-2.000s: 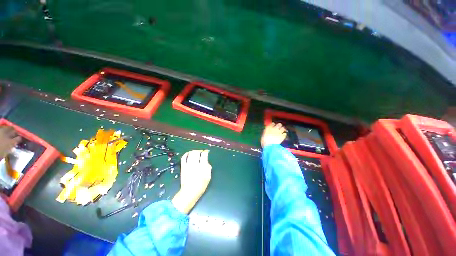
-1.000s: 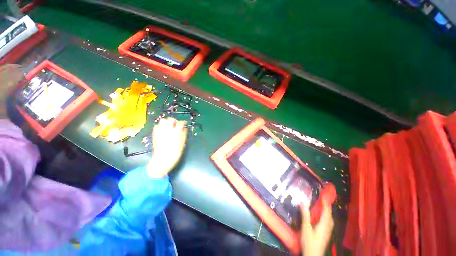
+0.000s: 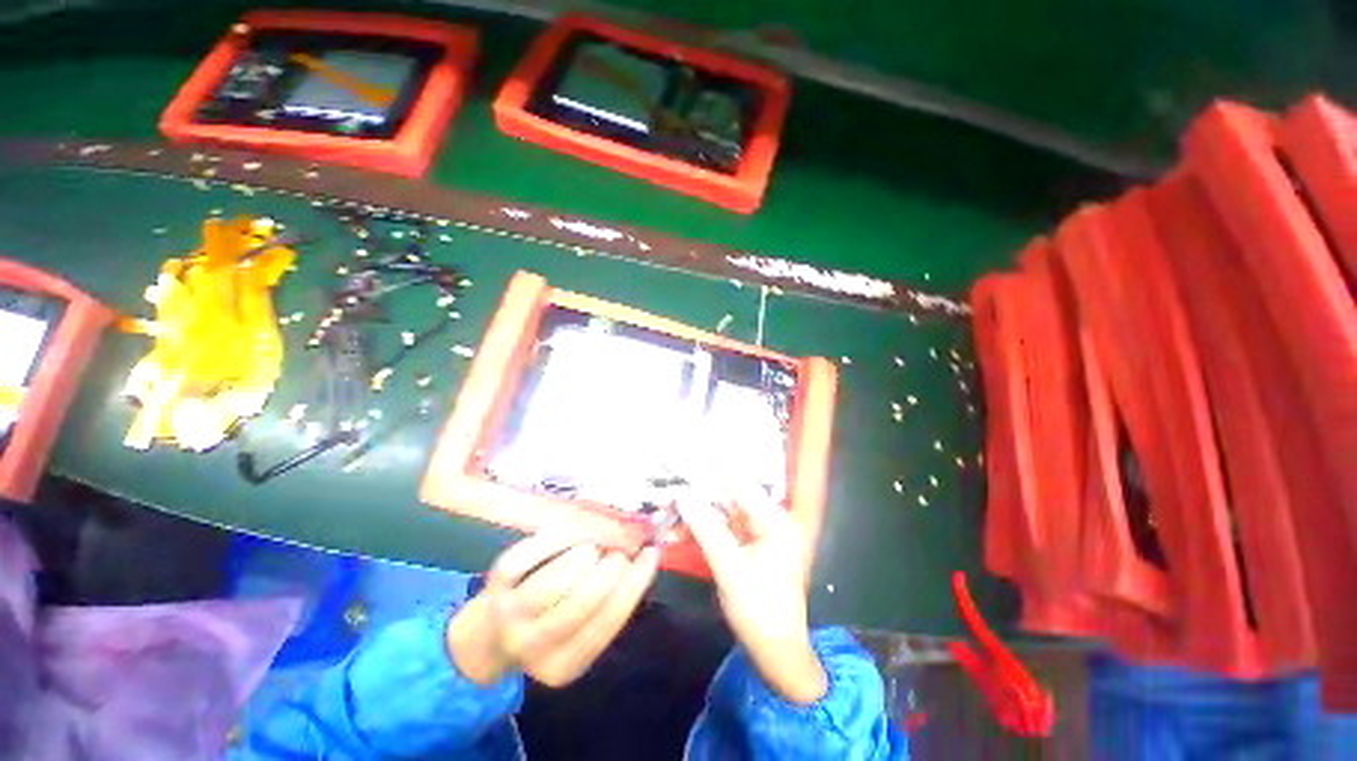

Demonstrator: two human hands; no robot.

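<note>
An open tablet unit (image 3: 640, 394) lies in an orange-red foam tray (image 3: 479, 390) on the green bench in front of me, its inside mostly lost in white glare. My left hand (image 3: 563, 602) and my right hand (image 3: 749, 572) meet over the tray's near edge. Their fingertips pinch a small dark part (image 3: 659, 520), held between them; its exact shape is blurred. A tangled pile of black cabled parts (image 3: 350, 357) lies left of the tray.
Yellow flex cables (image 3: 212, 342) are piled farther left. Trayed tablets (image 3: 320, 86) stand on the conveyor behind. Stacked red foam trays (image 3: 1146, 402) lean at the right. A red-handled tool (image 3: 1000, 662) lies near the bench edge. A person's purple sleeve (image 3: 134, 669) is at lower left.
The tray has been drawn from the conveyor onto the bench and turned nearly level. My right hand has let go of it. My left hand has left the black pile and joined my right hand.
</note>
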